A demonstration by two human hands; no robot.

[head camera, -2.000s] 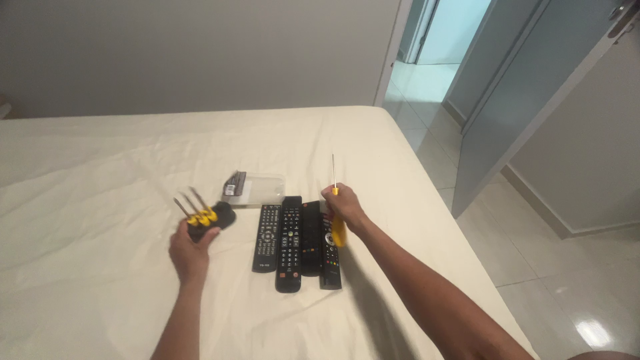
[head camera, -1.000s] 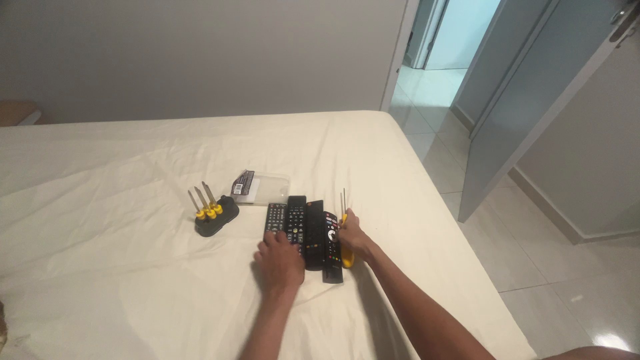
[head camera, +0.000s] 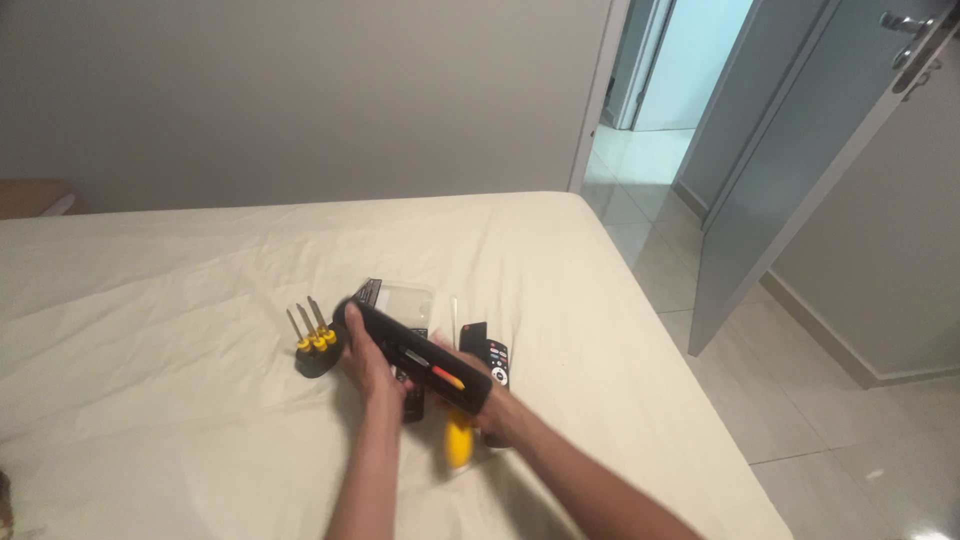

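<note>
Both my hands hold a black remote control [head camera: 397, 345] above the others, its back up and its battery bay uncovered, with batteries visible inside. My left hand [head camera: 367, 360] grips the upper left end. My right hand [head camera: 469, 382] is at the lower right end, partly hidden by the remote, and also holds a screwdriver with a yellow handle [head camera: 459, 442]. Beneath lie more remotes: one black [head camera: 473, 337] and one with coloured buttons [head camera: 496, 360], with others mostly covered. Left of my left hand, several yellow-collared screwdrivers [head camera: 320, 341] stand in a black holder [head camera: 319, 364].
A clear plastic case [head camera: 411, 300] with a printed card lies behind the remotes on the cream bed sheet [head camera: 225, 450]. The bed's right edge drops to a tiled floor [head camera: 795, 420]. A grey door [head camera: 795, 150] stands ajar at the right; a wall rises behind the bed.
My left hand has gone from the screwdriver holder to the remotes, and one remote is now lifted and turned back up. The holder stands on the sheet. The screwdriver stays in my right hand.
</note>
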